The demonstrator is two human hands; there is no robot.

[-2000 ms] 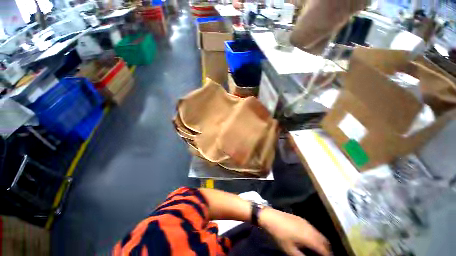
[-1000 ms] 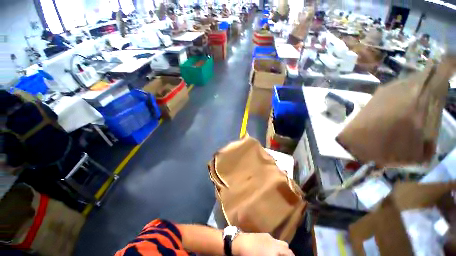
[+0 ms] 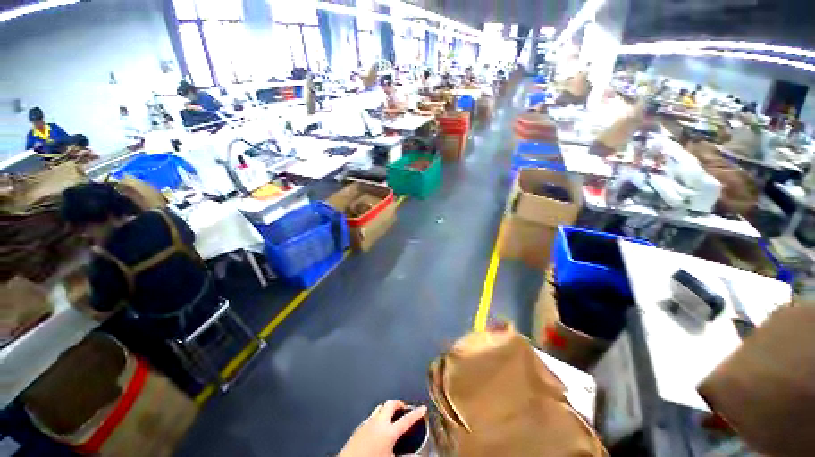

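My left hand (image 3: 379, 434) is at the bottom edge, partly cut off. Its fingers close on a dark round top with a pale rim, which looks like a drinking bottle (image 3: 413, 434); its body is cut off by the edge. Just right of it, a pile of tan-brown bag bodies (image 3: 509, 393) lies on a pale surface, its lower part out of the picture. My right hand is not in view.
A grey aisle with yellow lines runs ahead. On the left a person in dark clothes (image 3: 152, 259) sits by a red-taped carton (image 3: 170, 406). On the right are a blue crate (image 3: 581, 259), a white table (image 3: 661, 330) and a large brown piece (image 3: 773, 384).
The view has lifted and shows more of the hall. The bag pile sits lower in the picture. My left hand, earlier stretched right across the front, is now left of the pile with the dark-topped thing.
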